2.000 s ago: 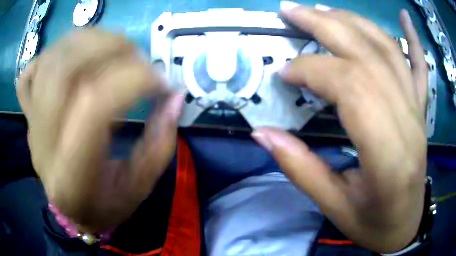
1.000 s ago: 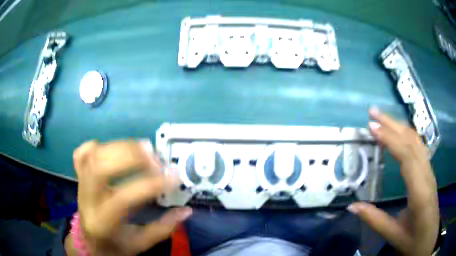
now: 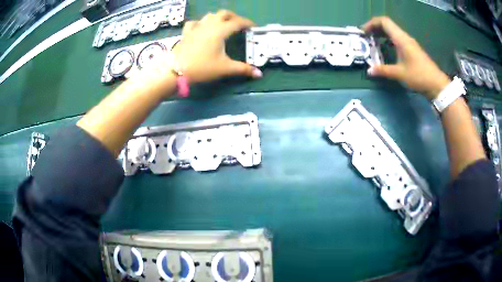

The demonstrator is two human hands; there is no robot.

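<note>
A long silver-white panel [image 3: 311, 46] with a scalloped near edge is over the green surface at the back. My left hand [image 3: 220, 47] grips its left end, thumb at the near corner and fingers at the far corner. My right hand [image 3: 404, 58] grips its right end the same way. A three-ring panel [image 3: 187, 264] with bluish rings lies nearest me, cut off by the lower edge of the picture. I cannot tell whether the held panel touches the surface.
Another panel [image 3: 220, 144] lies left of centre, partly behind my left forearm. An angled panel [image 3: 380, 162] lies on the right. More panels lie at the back left [image 3: 140, 23] and far right [image 3: 478, 71]. A narrow piece [image 3: 36, 151] is at the left edge.
Both hands have moved from the front edge to the back and now hold a panel there. The view has shifted; more of the back surface and more panels show.
</note>
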